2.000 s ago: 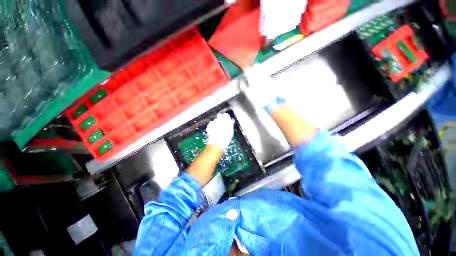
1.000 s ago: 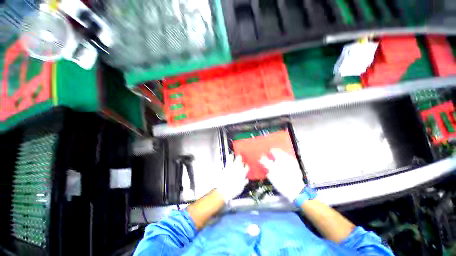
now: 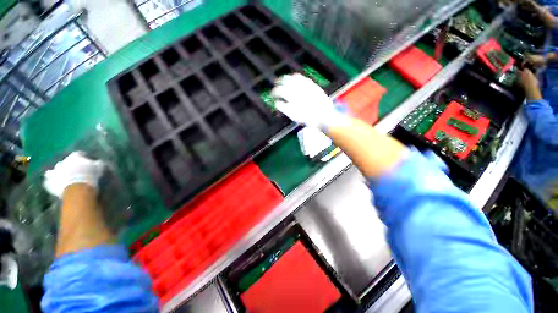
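My right hand (image 3: pixel 303 101), in a white glove, is over the right end of the black compartment tray (image 3: pixel 202 98), at a green board (image 3: pixel 315 76) in its pockets. Whether the fingers grip a board cannot be told. My left hand (image 3: pixel 74 173), also gloved, is over the clear blister tray (image 3: pixel 98 202) at the left; its fingers are blurred. Most pockets of the black tray look dark and empty. The red plate (image 3: pixel 290 284) lies on the green board (image 3: pixel 266 266) in the black carrier (image 3: pixel 330 275) at the bottom.
A red compartment tray (image 3: pixel 214 229) lies below the black tray. Red blocks (image 3: pixel 416 66) and a white paper (image 3: pixel 314 142) are on the green shelf. Another carrier with a red plate (image 3: pixel 459 129) is on the railed conveyor at right. Another person's blue sleeve (image 3: pixel 541 131) shows at the right edge.
Both hands have left the red plate on the carrier. My right hand has moved up to the black tray, my left hand to the blister tray. The view has turned and moved toward the shelf.
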